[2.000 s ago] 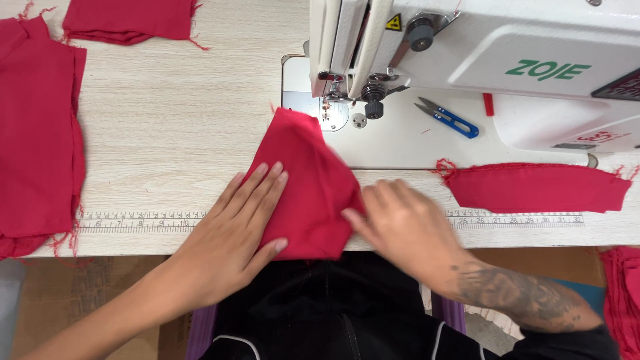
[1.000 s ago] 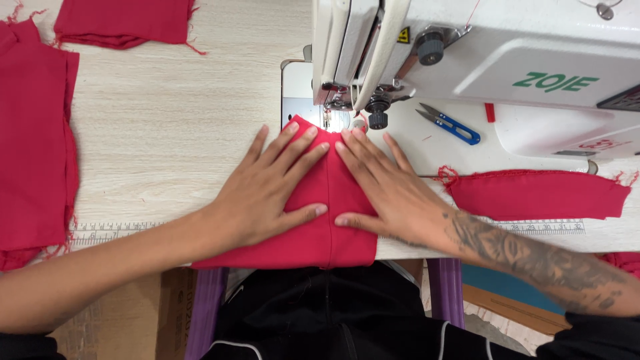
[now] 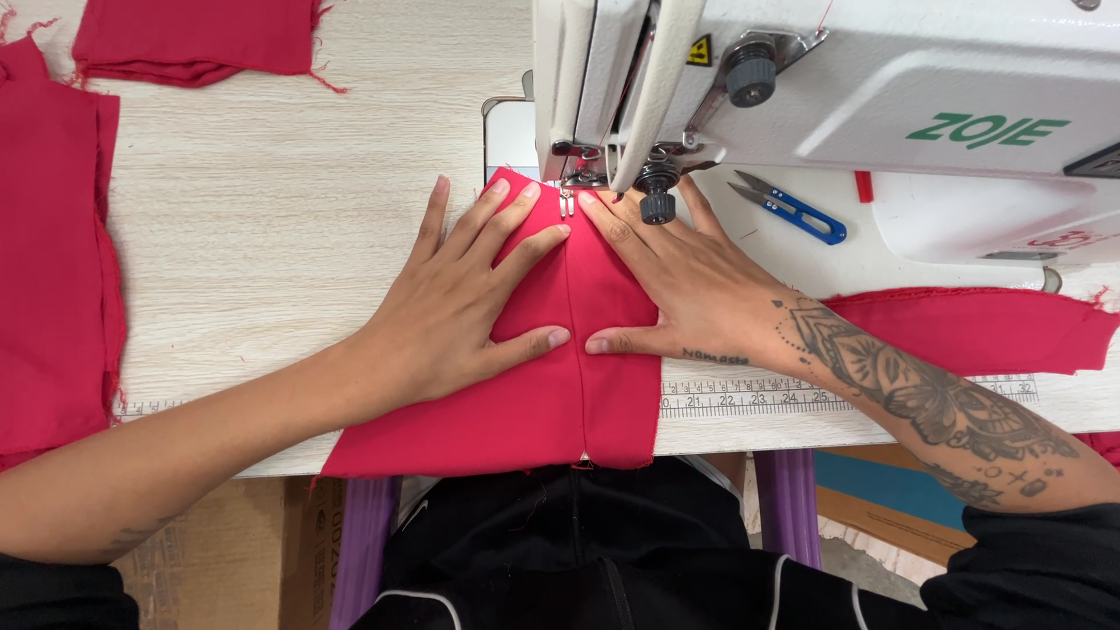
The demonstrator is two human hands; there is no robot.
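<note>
Red fabric (image 3: 525,411) lies spread on the sewing table, a seam running down its middle and its far end under the presser foot (image 3: 567,203) of a white ZOJE sewing machine (image 3: 857,87). My left hand (image 3: 472,289) rests flat on the left part, fingers spread, fingertips just left of the foot. On the right part lies my right hand (image 3: 674,271), also spread, its index fingertip close to the foot and some fingers partly behind the machine's thread tension knob (image 3: 658,188). Both thumbs press near the seam. Neither hand grips the cloth.
Blue thread snips (image 3: 796,210) lie right of my right hand, near a small red piece (image 3: 864,186). Another red fabric piece (image 3: 980,328) sits at the right, partly behind my forearm. Red fabric stacks (image 3: 52,262) are at the left and far left (image 3: 192,39). A printed ruler (image 3: 752,398) runs along the front edge.
Two seconds ago the fabric was folded narrower, with my right hand at its right edge. It is now spread out, its far end has moved under the foot, and both hands lie flat on it.
</note>
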